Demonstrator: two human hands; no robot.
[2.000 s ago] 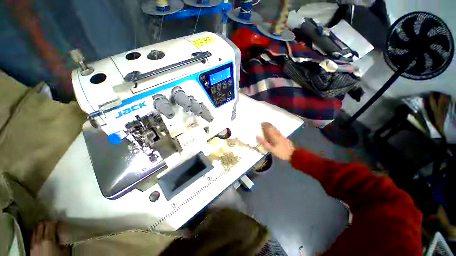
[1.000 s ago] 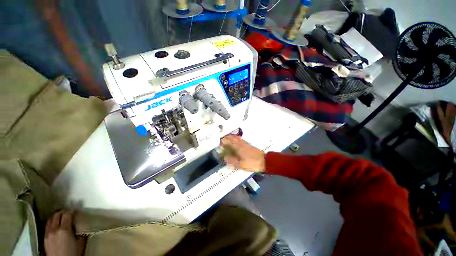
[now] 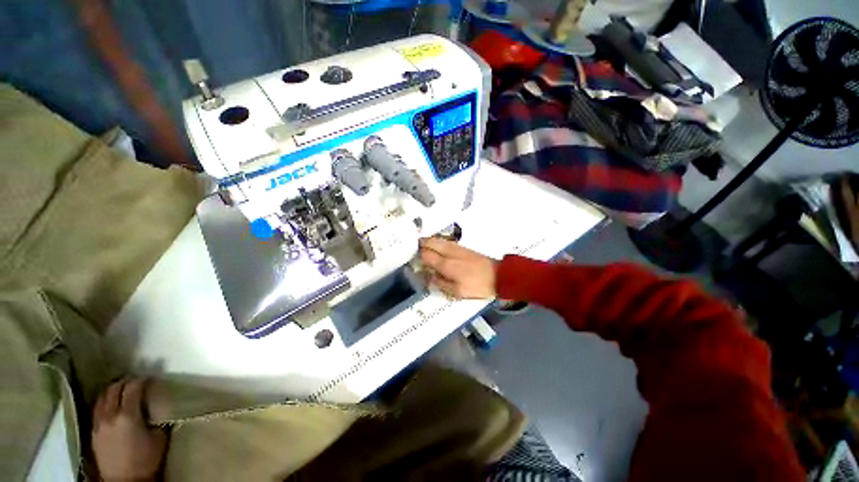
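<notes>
The white JACK overlock machine (image 3: 330, 141) stands on the white table. My right hand (image 3: 456, 268), in a red sleeve, is at the right end of the dark chute opening (image 3: 377, 306) in front of the machine, fingers drawn together and pointing left; whether they hold anything is too small to tell. My left hand (image 3: 127, 428) lies on the tan cloth (image 3: 254, 435) at the lower left, fingers bent on its edge. The cloth has a stitched border and runs over the table's front edge. The shiny cloth plate (image 3: 250, 268) is bare.
More tan cloth (image 3: 85, 188) is heaped at the left. A plaid cloth pile (image 3: 584, 132) lies behind the table's right side. A black fan (image 3: 819, 83) stands at the far right. Thread cones on grey discs (image 3: 568, 24) are behind the machine. The white table (image 3: 537, 212) has a ruler along its front.
My right hand has moved left from the table's right part to the chute opening, and the tan trimmings seen there earlier no longer show. My left hand stays on the cloth. The view has shifted.
</notes>
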